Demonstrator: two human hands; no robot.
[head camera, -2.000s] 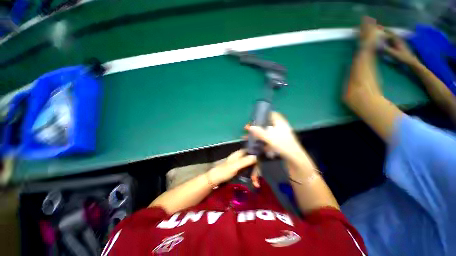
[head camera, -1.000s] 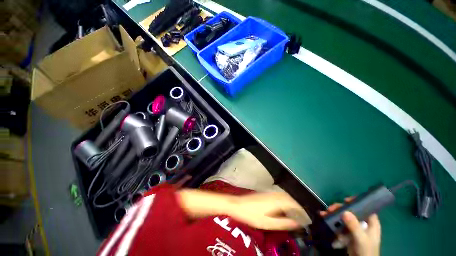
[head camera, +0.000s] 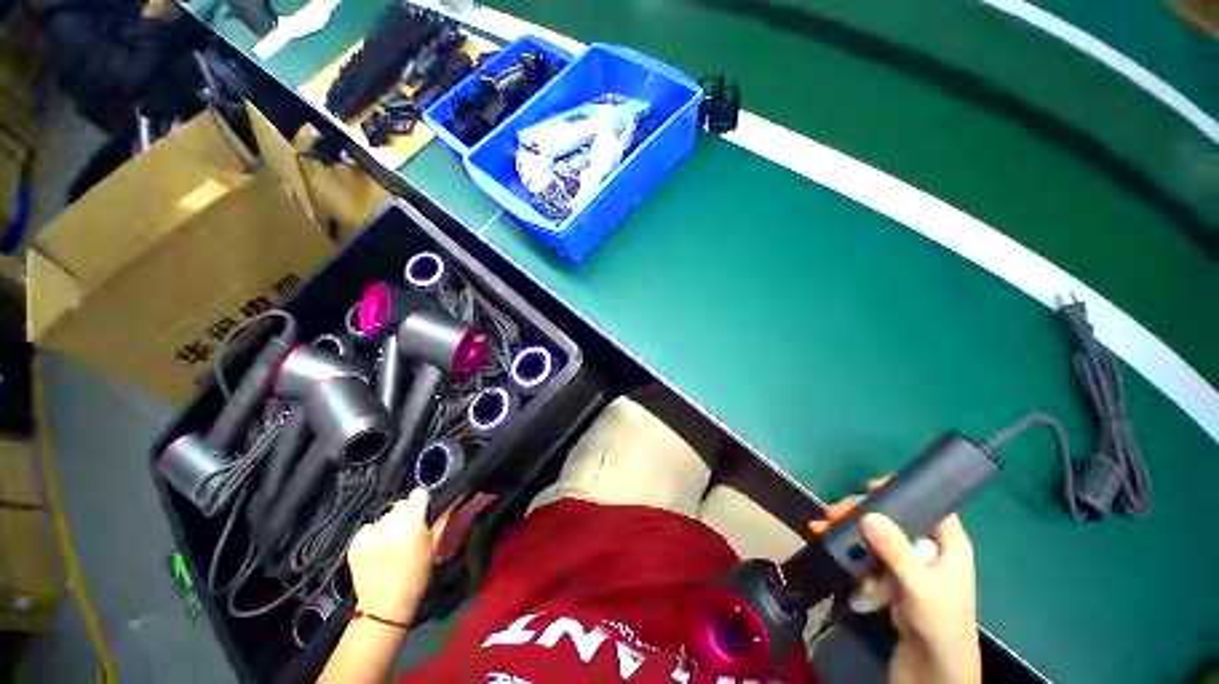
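Note:
My right hand (head camera: 922, 581) grips the grey handle housing (head camera: 922, 488) of a hair dryer over the table's front edge. A dark core shows between the housing and the dryer head. The head, with its pink ring (head camera: 733, 631), is against my red shirt. A small white patch shows at my right fingers; I cannot tell what it is. The cord (head camera: 1103, 414) lies bundled on the table, plug toward the back. My left hand (head camera: 390, 559) is at the black crate's near right side, fingertips at a dryer's ringed end (head camera: 436, 464); whether it grips is unclear.
The black crate (head camera: 568, 381) holds many dryers with cords. An open cardboard box (head camera: 174, 281) stands beyond it. Two blue bins (head camera: 588, 241) hold dark parts and a clear bag. Black parts (head camera: 401, 67) lie on cardboard farther left. A white strip (head camera: 922, 221) crosses the green table.
My view has swung left since the oldest frame. My left hand has moved from beside the held dryer to the crate. My right hand still holds the handle, now seen more clearly.

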